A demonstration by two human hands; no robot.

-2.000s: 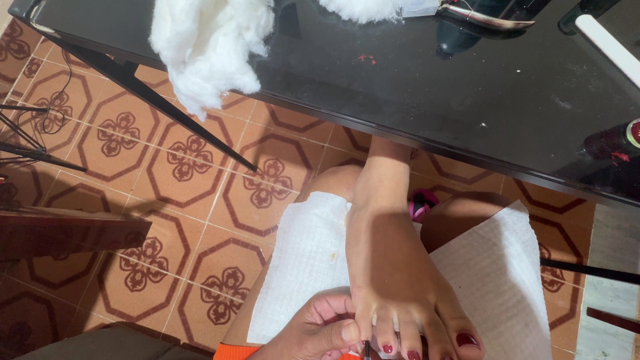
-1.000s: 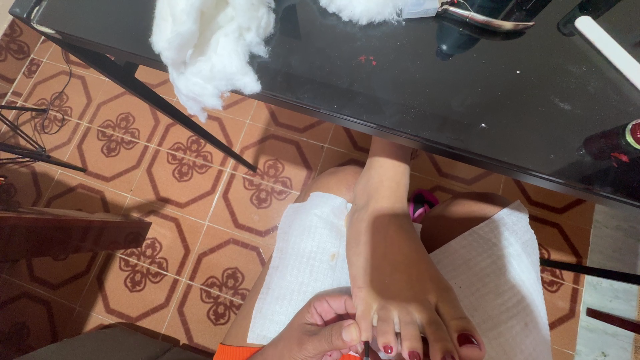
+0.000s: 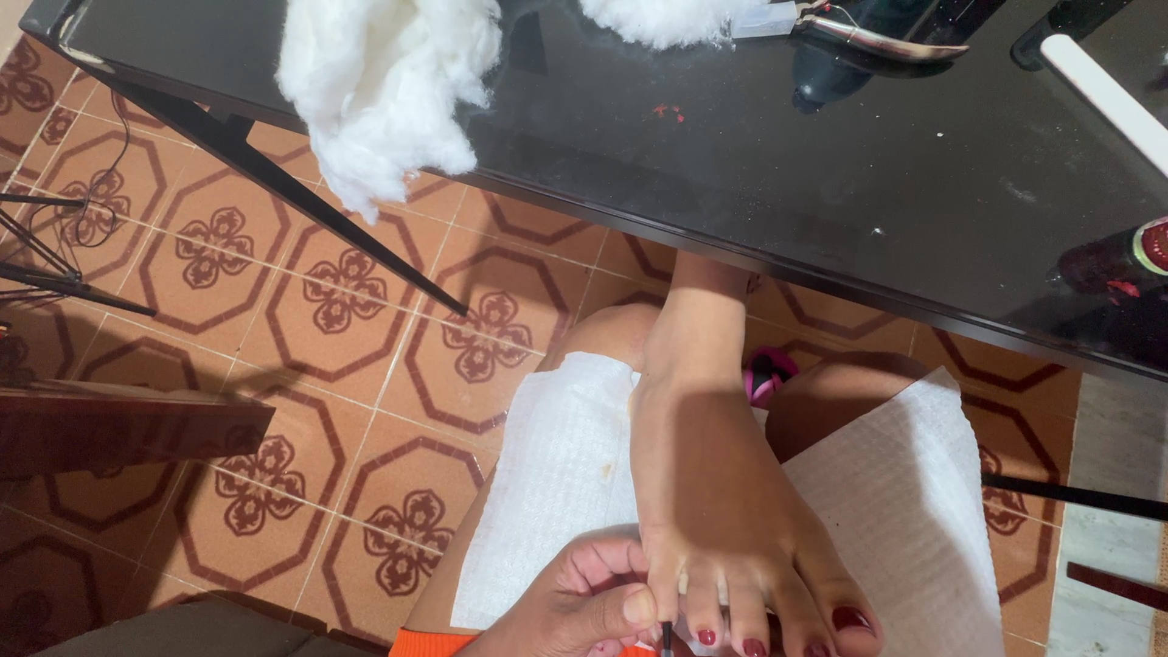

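A person's bare foot [image 3: 712,456] rests over the lap, toes toward the bottom edge. Dark red polish shows on several toenails, the big toenail [image 3: 850,620] among them. My left hand [image 3: 589,598] is at the little toe, its thumb and fingers pinching the toe's outer side. A thin dark nail polish brush [image 3: 667,634] touches the tip of that toe; its lower part is cut off by the frame. Small pale pieces sit between some toes. White paper towels [image 3: 557,493] cover both thighs. My right hand cannot be made out; skin below the toes is too hidden to place.
Above the foot stands a black glossy table [image 3: 776,182] holding cotton wool [image 3: 383,82], metal nippers [image 3: 885,41], a white nail file [image 3: 1109,105] and a dark red bottle [image 3: 1109,260]. A slanted black table leg [image 3: 301,201] and a dark wooden piece [image 3: 128,424] are at left.
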